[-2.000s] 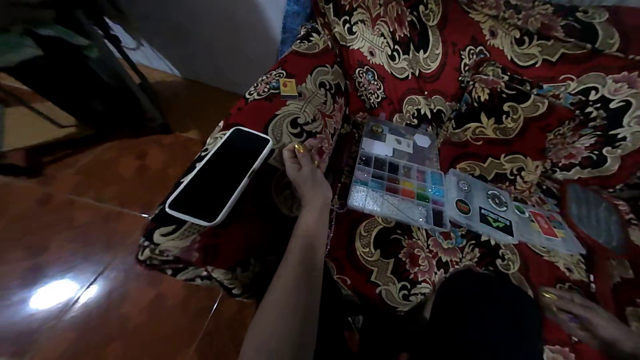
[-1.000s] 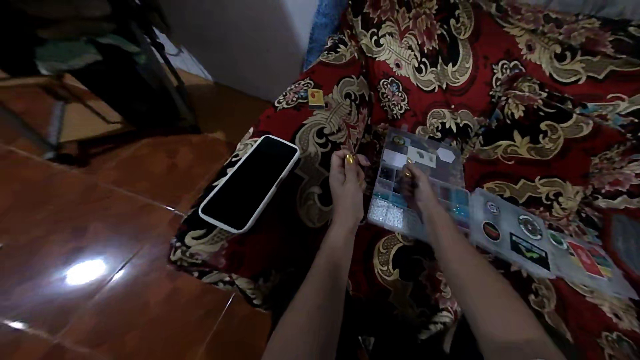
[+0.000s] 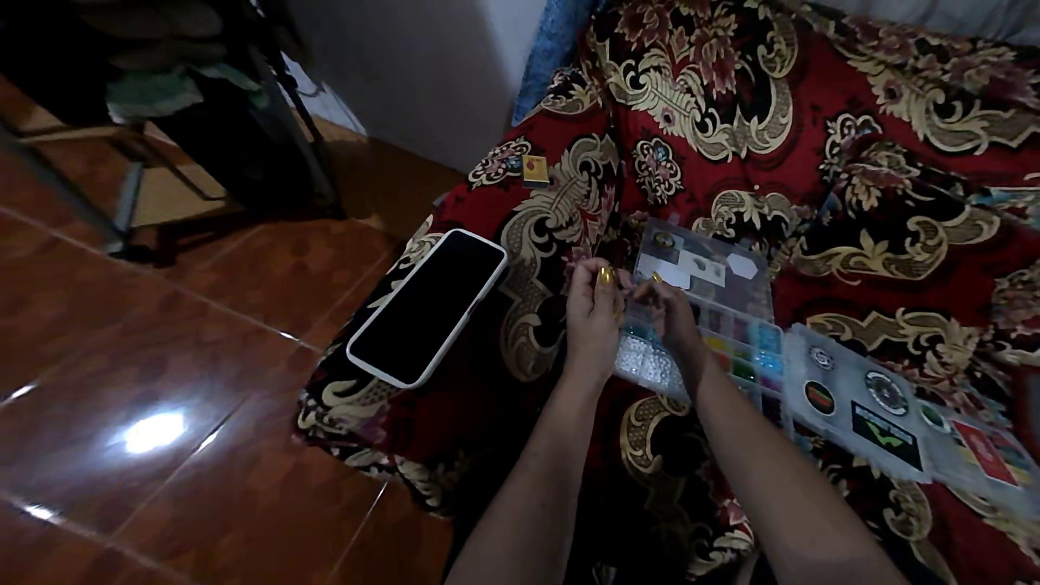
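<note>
My left hand (image 3: 595,305) is raised over the patterned cloth, its fingertips pinched together; whatever lies between them is too small to make out. Just to its right, my right hand (image 3: 668,313) has its fingers curled, with the tips close to those of the left. Beneath and beside the right hand lies an open clear plastic compartment box of beads (image 3: 646,363), showing white, blue, green and orange ones. Its raised lid (image 3: 735,296) bears several pale paper pieces. The right hand covers part of the box.
A smartphone in a white case (image 3: 429,309) lies to the left on the red floral cloth (image 3: 691,89). A small yellow box (image 3: 535,170) lies farther back. Plastic cases with stickers (image 3: 853,398) are at the right. A metal-framed stand (image 3: 130,195) is on the tiled floor.
Two seconds ago my right hand was low at the far right; it came over the bead box, and is now nearer my left hand. The view has shifted left.
</note>
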